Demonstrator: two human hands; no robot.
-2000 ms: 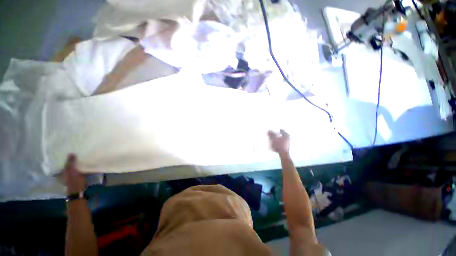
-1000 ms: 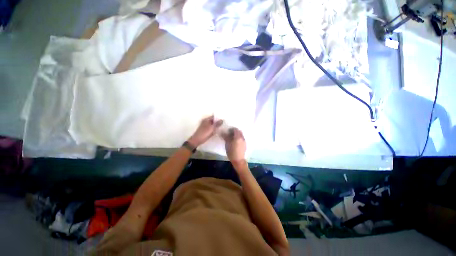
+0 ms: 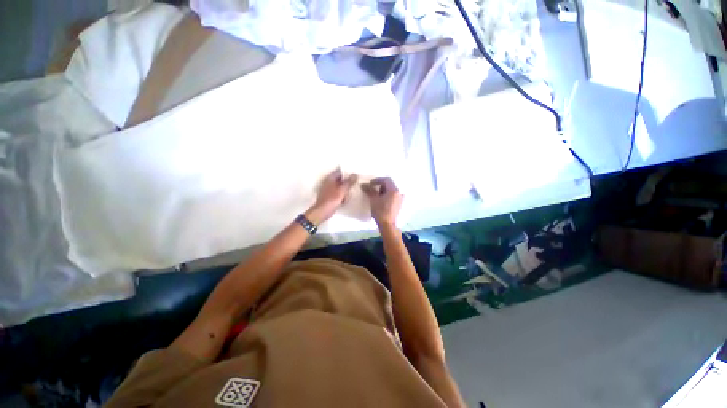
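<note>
A large white cut fabric panel lies flat on the pale table, bright with glare. My left hand, with a watch on the wrist, pinches the panel near its right front part. My right hand is close beside it, with fingers bent and closed at the same bit of fabric. A small fold of fabric shows between the two hands. Fine detail at the fingertips is blurred. A second white panel lies to the right.
A dark cord crosses the table on the right. Whitish shredded scraps lie at the back. Translucent plastic sheeting is at the left end. Brown card lies behind the panel. Scraps fill the dark green shelf below.
From apart on the fabric, both hands came together at the panel's right part and stay there. The panel's right portion has drawn left, leaving a gap to the other panel. The view has shifted.
</note>
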